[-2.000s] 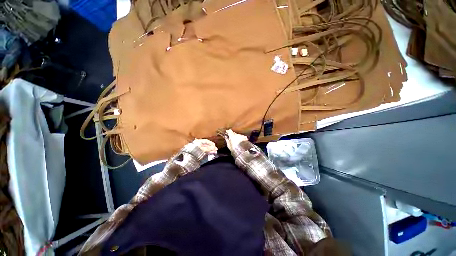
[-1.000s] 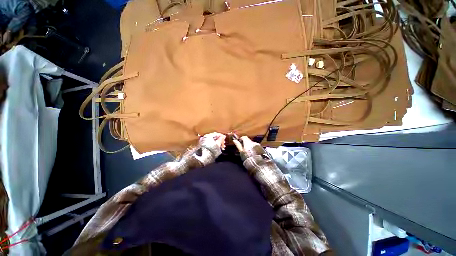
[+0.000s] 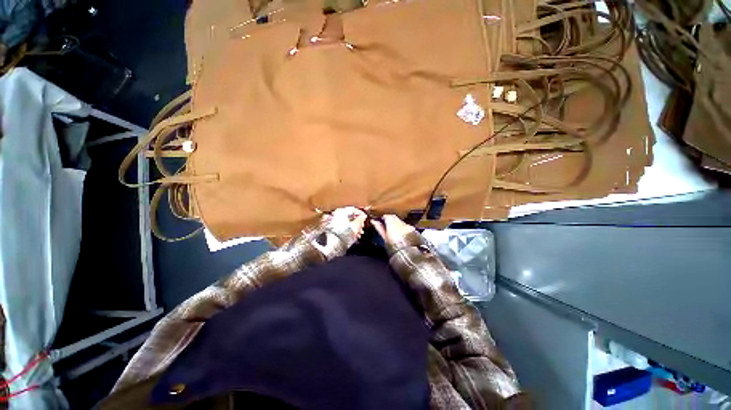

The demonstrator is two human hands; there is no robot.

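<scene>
A tan tote bag body (image 3: 337,128) lies flat on top of a stack in front of me. My left hand (image 3: 349,219) and my right hand (image 3: 393,228) are close together at the middle of its near edge, gripping the edge material between them. What the fingertips hold is small and partly hidden; I cannot tell if a tool is in my right hand. A thin dark cord (image 3: 457,164) curves across the bag from near my right hand. A brown tab (image 3: 321,32) crosses the far edge. A dark label (image 3: 437,207) lies right of my right hand.
Tan handles (image 3: 553,120) bunch at the right, and more handles (image 3: 160,172) loop off the left. A clear plastic box (image 3: 473,260) is beside my right sleeve. A white-covered metal frame (image 3: 36,216) stands left. Grey drawers (image 3: 593,264) are right, with a blue item (image 3: 623,387) in one.
Over two seconds the view has shifted and the bag sits more level. My hands have drawn closer together at the near edge, and the gathered cloth there has changed shape.
</scene>
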